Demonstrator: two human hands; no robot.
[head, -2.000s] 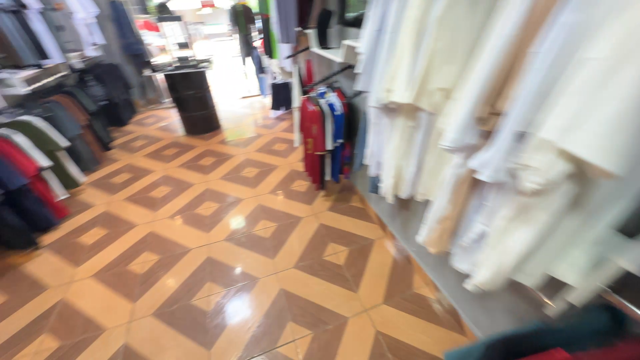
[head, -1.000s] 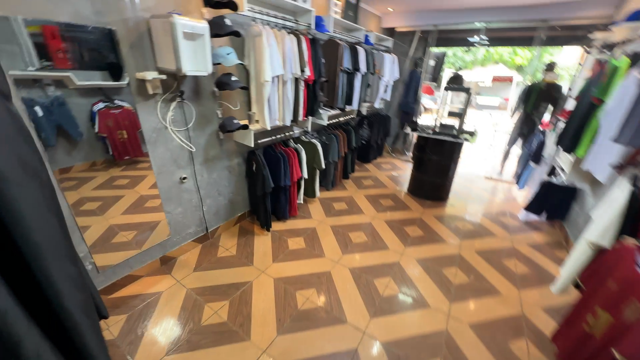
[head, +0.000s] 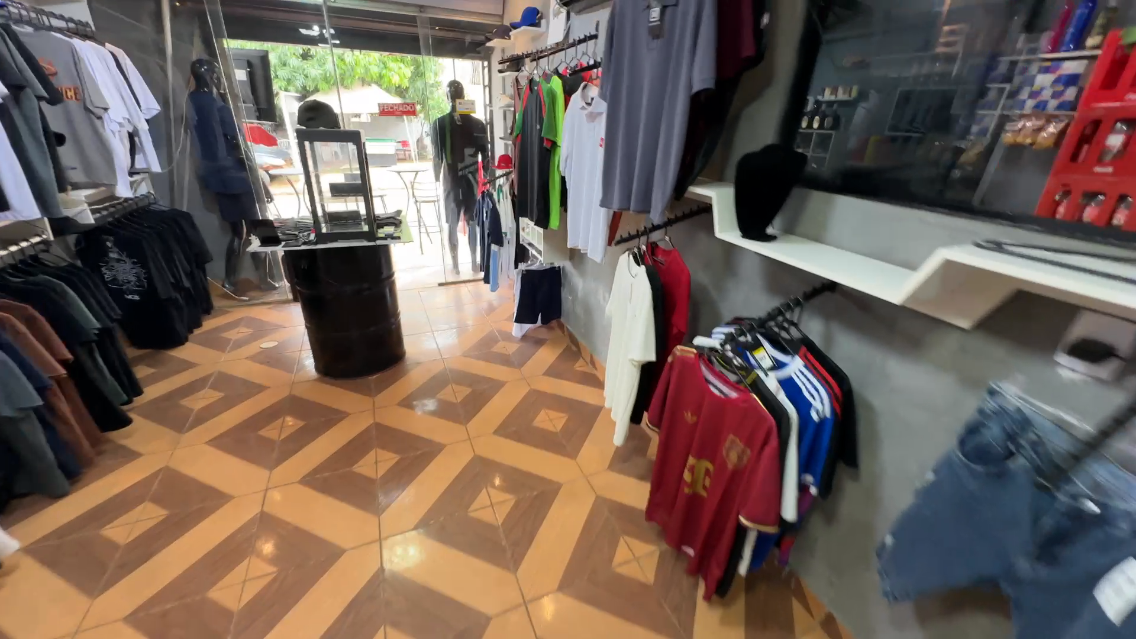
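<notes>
Neither my left hand nor my right hand shows in the head view. Nearest at the lower right hang blue denim shorts [head: 994, 524], slightly blurred. Left of them a dark red jersey [head: 714, 470] fronts a rack of blue, white and black jerseys. Behind it hang a white shirt [head: 630, 342] and a red shirt [head: 670, 293]. Above, a grey polo shirt [head: 657, 98] hangs beside a white polo [head: 586, 160] and a green and black shirt [head: 541, 146].
A black drum [head: 344, 311] with a display case [head: 337, 186] stands mid-floor. Dark shirts [head: 146, 266] line the left wall. Mannequins [head: 460, 169] stand by the glass front. A white shelf [head: 825, 257] juts from the right wall, with a black bust [head: 768, 193] on it.
The view has swung widely; the right wall with its jerseys, shelf and denim shorts now fills the right side. The wall mirror and caps seen one second ago are out of view.
</notes>
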